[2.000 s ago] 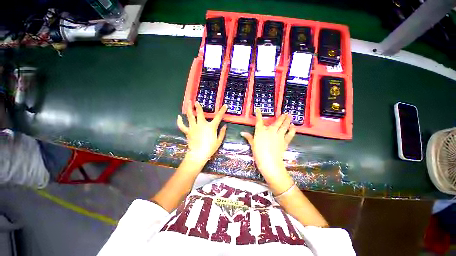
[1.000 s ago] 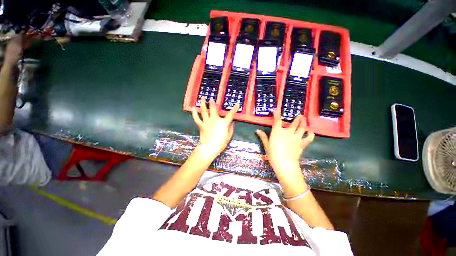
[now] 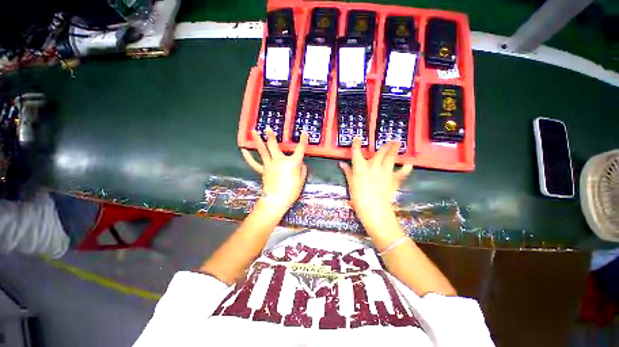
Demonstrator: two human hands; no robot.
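Observation:
A red-orange phone tray (image 3: 422,157) lies in front of me. Several open black flip phones (image 3: 351,66) lie in its left and middle columns, with lit white screens above and keypads below. Two closed black handsets with gold marks lie in the right column, an upper one (image 3: 441,42) and a lower one (image 3: 446,112). My left hand (image 3: 280,173) is spread, its fingertips on the lower keypads of the two leftmost phones. My right hand (image 3: 372,181) is spread, its fingertips at the lower keypads of the other two open phones. Neither hand grips anything.
A white-rimmed smartphone (image 3: 554,157) lies at the right beside a beige fan (image 3: 603,196). Cables and small equipment (image 3: 95,37) are at the left rear. A grey metal post (image 3: 543,27) stands at the back right. A red stool (image 3: 125,227) is below the bench at left.
The tray and bench show higher in the view. My hands remain at the keypads, with their fingers shifted slightly. The arm seen at the far left one second ago is gone from view.

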